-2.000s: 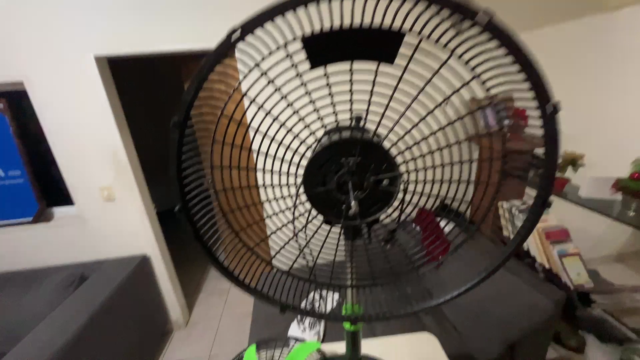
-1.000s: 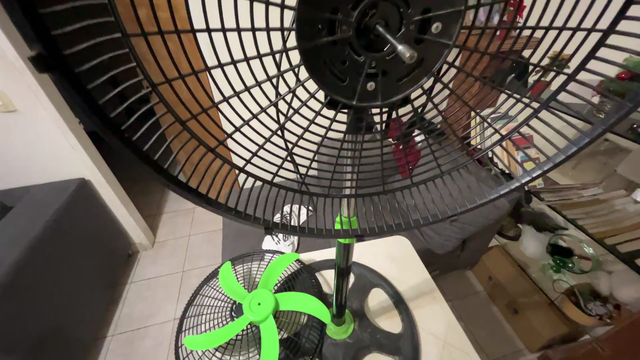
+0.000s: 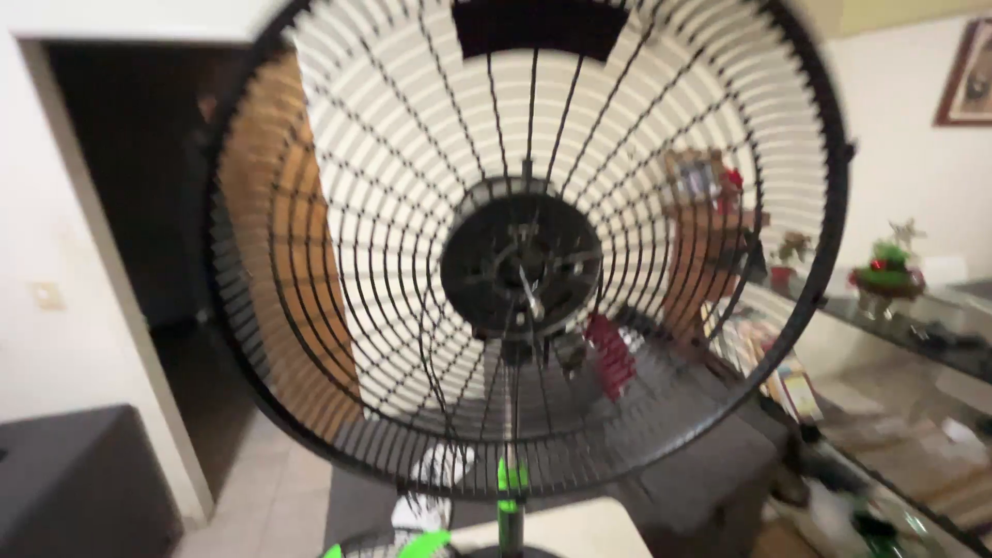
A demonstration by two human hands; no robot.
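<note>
Neither of my hands is in view. A pedestal fan's black rear grille (image 3: 841, 155) fills the middle of the view, mounted upright on its stand. At its centre is the round black motor housing (image 3: 473, 271), with a bare metal shaft (image 3: 532, 294) pointing toward me. Below, the pole with its green collar (image 3: 511, 474) comes down to a pale tabletop (image 3: 589, 527). Part of a green fan blade (image 3: 425, 544) shows at the bottom edge. The picture is somewhat blurred.
A dark grey sofa (image 3: 85, 480) is at the lower left, beside a dark doorway (image 3: 139, 170). White shoes (image 3: 422, 511) lie behind the fan. At right, a glass table (image 3: 922, 329) holds a potted plant (image 3: 887, 271). A framed picture (image 3: 969, 77) hangs above.
The view has tilted up since one second ago, so the whole motor housing shows and the green blades are mostly cut off below. No hand appears in any frame.
</note>
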